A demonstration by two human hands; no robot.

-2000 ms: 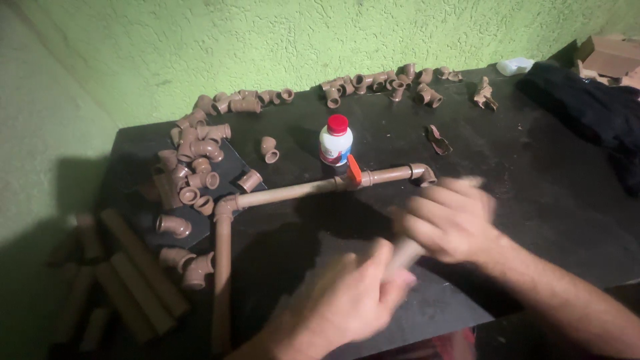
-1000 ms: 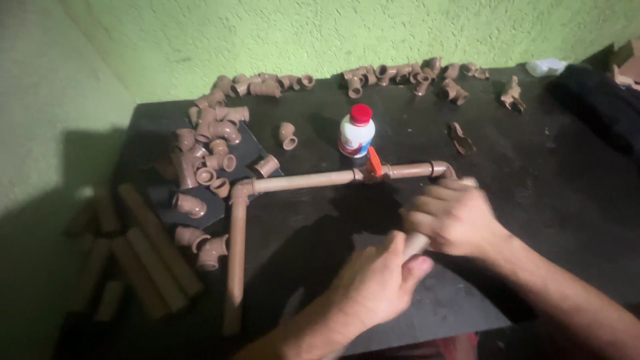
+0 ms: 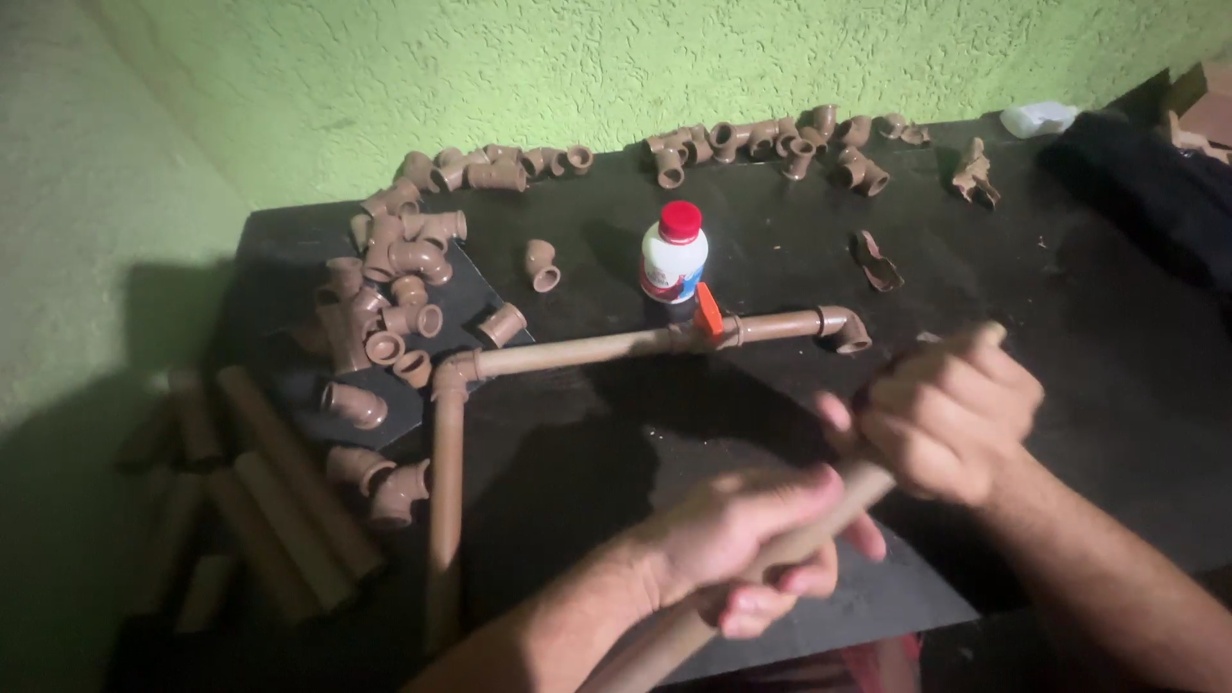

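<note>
A brown plastic pipe (image 3: pixel 818 529) slants across the lower right, over the table's front edge. My right hand (image 3: pixel 948 414) is closed around its upper part. Lower down, my left hand (image 3: pixel 760 539) holds the same pipe, fingers loosely curled under it and thumb along the top. Behind my hands lies a joined pipe run (image 3: pixel 577 351) with an elbow at each end and a valve with an orange handle (image 3: pixel 708 310). A further pipe (image 3: pixel 446 520) comes from its left elbow toward me. Just behind the valve stands a white bottle with a red cap (image 3: pixel 674 252).
Loose brown fittings (image 3: pixel 414 258) crowd the table's left side, and more (image 3: pixel 760 140) line the wall. Cut pipe lengths (image 3: pixel 298 525) lie at the lower left. Dark cloth (image 3: pixel 1136 192) and a white plastic item (image 3: pixel 1039 118) are at the back right. A green textured wall (image 3: pixel 616 67) bounds the back.
My left hand has loosened its fingers and now sits lower along the pipe, with more pipe showing between my hands. The pipe run and bottle have stayed put.
</note>
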